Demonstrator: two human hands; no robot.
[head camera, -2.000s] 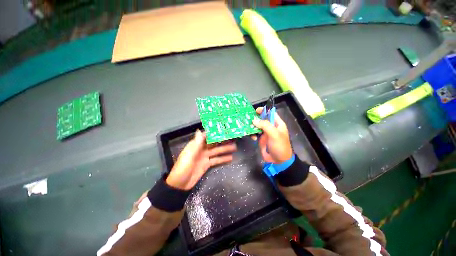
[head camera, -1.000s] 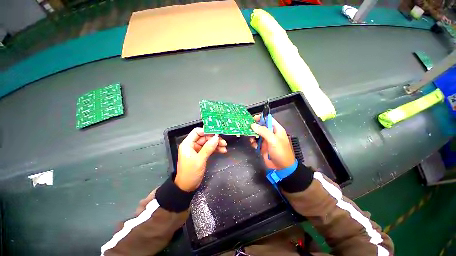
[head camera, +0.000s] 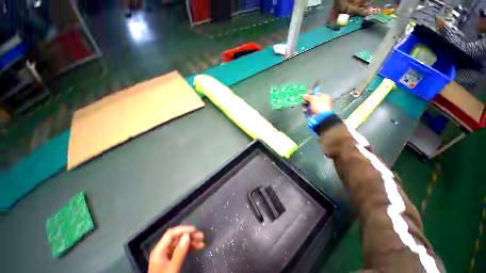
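A green circuit board (head camera: 288, 96) is held at its right edge by my right hand (head camera: 318, 103), stretched out over the belt beyond the yellow-green roll. The blue-handled cutters (head camera: 315, 91) show partly in the same hand. My left hand (head camera: 175, 249) is over the near left part of the black tray (head camera: 314, 198), fingers curled with nothing seen in them; it is cut off by the bottom edge. A black brush (head camera: 266, 203) lies in the tray among small silvery clippings. Another green board (head camera: 70, 225) lies on the belt at the left.
A tan cardboard sheet (head camera: 133, 117) and a yellow-green roll (head camera: 242, 113) lie beyond the tray. A shorter roll (head camera: 371, 101) and a blue crate (head camera: 418, 65) are at the right. A metal post (head camera: 294, 27) stands at the far edge. People show partly at the top right.
My right hand has carried the board away from the tray, forward and right. My left hand has let go of the board and lowered. The view has swung right, and the brush is uncovered.
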